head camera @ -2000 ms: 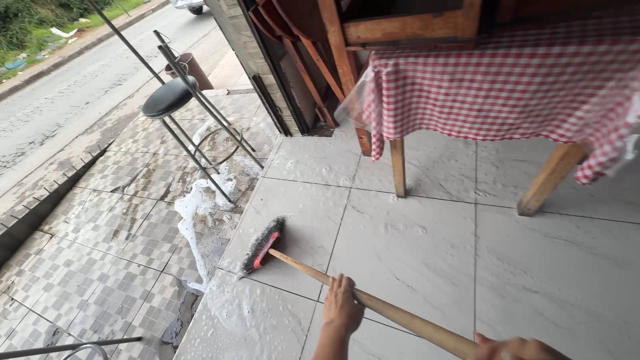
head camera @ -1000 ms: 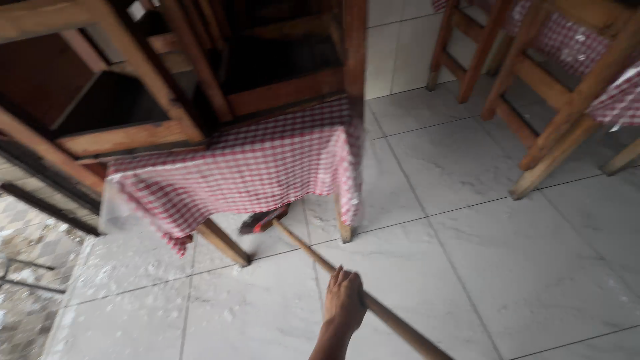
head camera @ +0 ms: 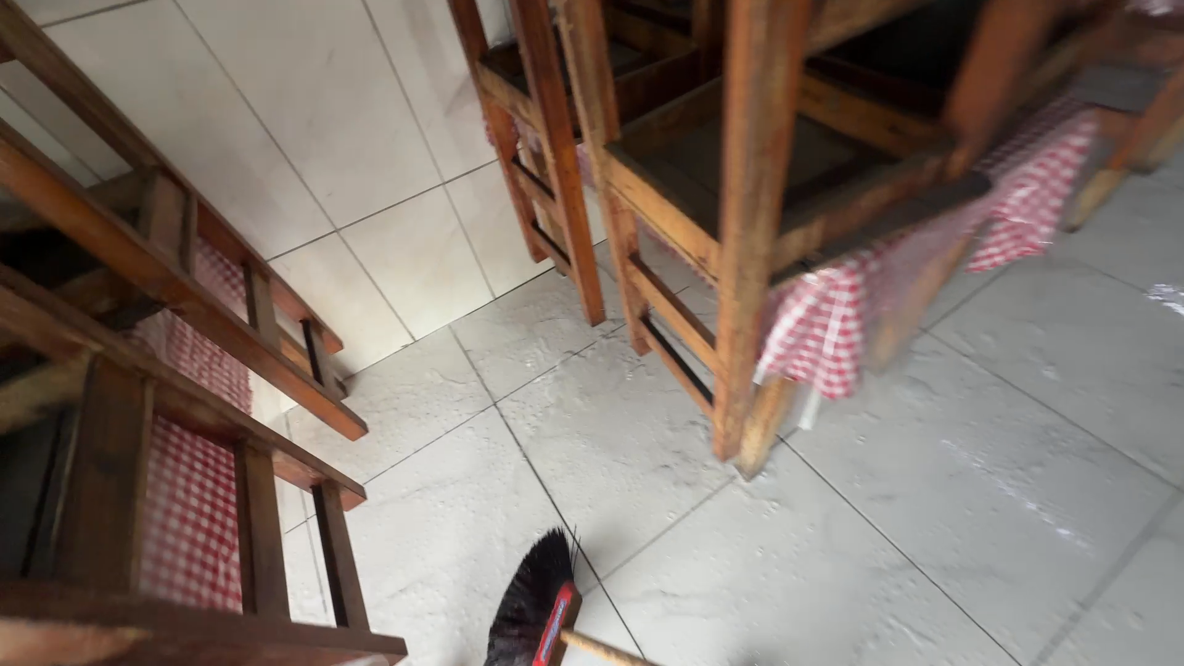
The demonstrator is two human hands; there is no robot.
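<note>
A push broom with black bristles (head camera: pixel 532 601) and a red-edged head lies against the wet grey floor tiles at the bottom centre. Its wooden handle (head camera: pixel 606 650) runs out of the frame at the lower edge. Neither my left hand nor my right hand shows in the frame now, so what they hold is hidden. Thin suds and water drops cover the tiles (head camera: pixel 638 416) around the broom head.
Wooden chairs (head camera: pixel 176 277) stand at the left, close to the broom. More wooden chairs (head camera: pixel 768 185) and tables with red-and-white checked cloths (head camera: pixel 819 324) fill the upper right. A tiled wall (head camera: pixel 305 120) rises behind.
The view has swung far to the right. The broom was under the edge of a checked-cloth table and is now on floor between chairs. A hand seen earlier on the handle is out of view.
</note>
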